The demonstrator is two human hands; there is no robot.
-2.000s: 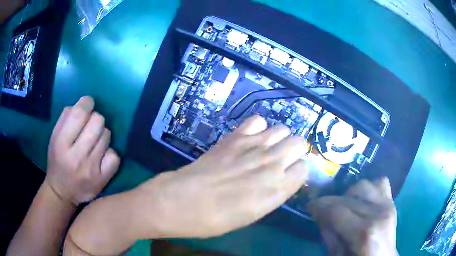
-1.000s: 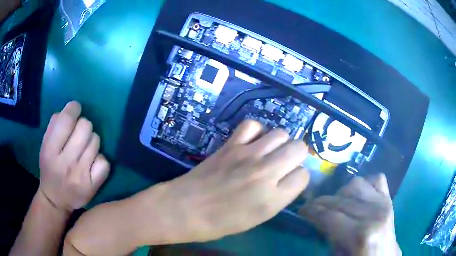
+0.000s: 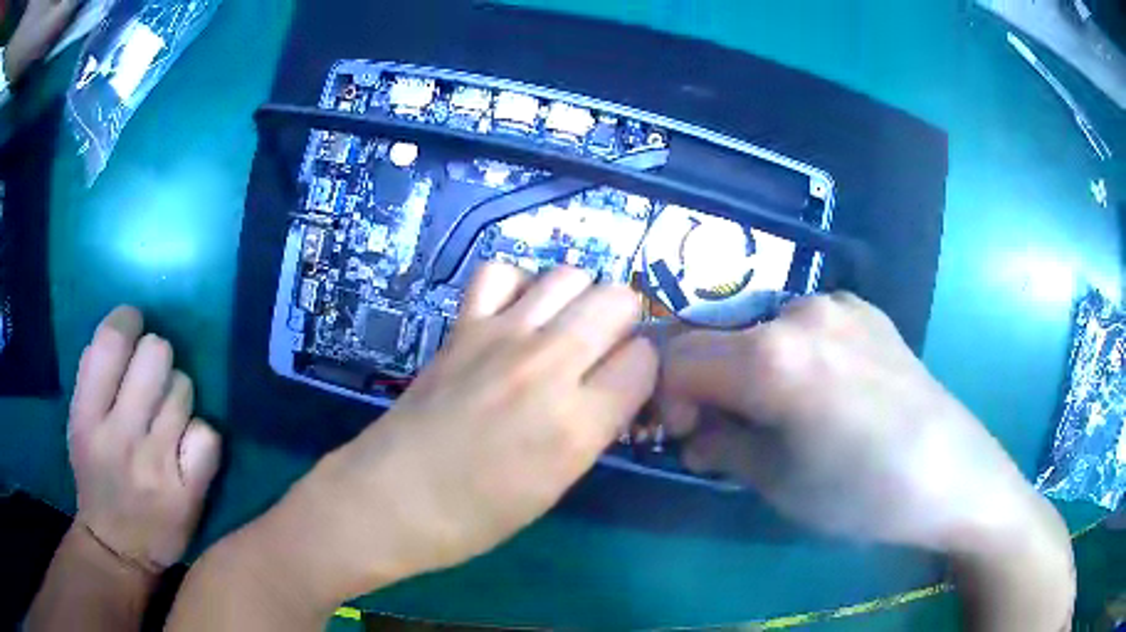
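Observation:
An open silver-grey housing (image 3: 282,333) with a crowded circuit board (image 3: 385,327) lies in front of me. A long thin black strip (image 3: 420,132) lies slantwise across it. A round pale fan (image 3: 704,259) is at its right. My left hand (image 3: 506,407) reaches over the lower middle of the board, fingers bent down. My right hand (image 3: 815,401) is over the lower right part, its fingertips close beside my left fingers. Both sets of fingertips are largely hidden or blurred, so I cannot tell what they hold.
The housing lies on a black mat (image 3: 883,185) on a green bench (image 3: 161,266). Another person's hand (image 3: 142,420) rests at the left. Clear plastic bags lie at the upper left (image 3: 130,62) and right edge (image 3: 1093,407). Part of another hand (image 3: 31,37) shows at the top left.
The housing and mat have shifted left in view. My right hand has moved up and left, from the lower right corner to beside my left fingers. My left hand stays over the board.

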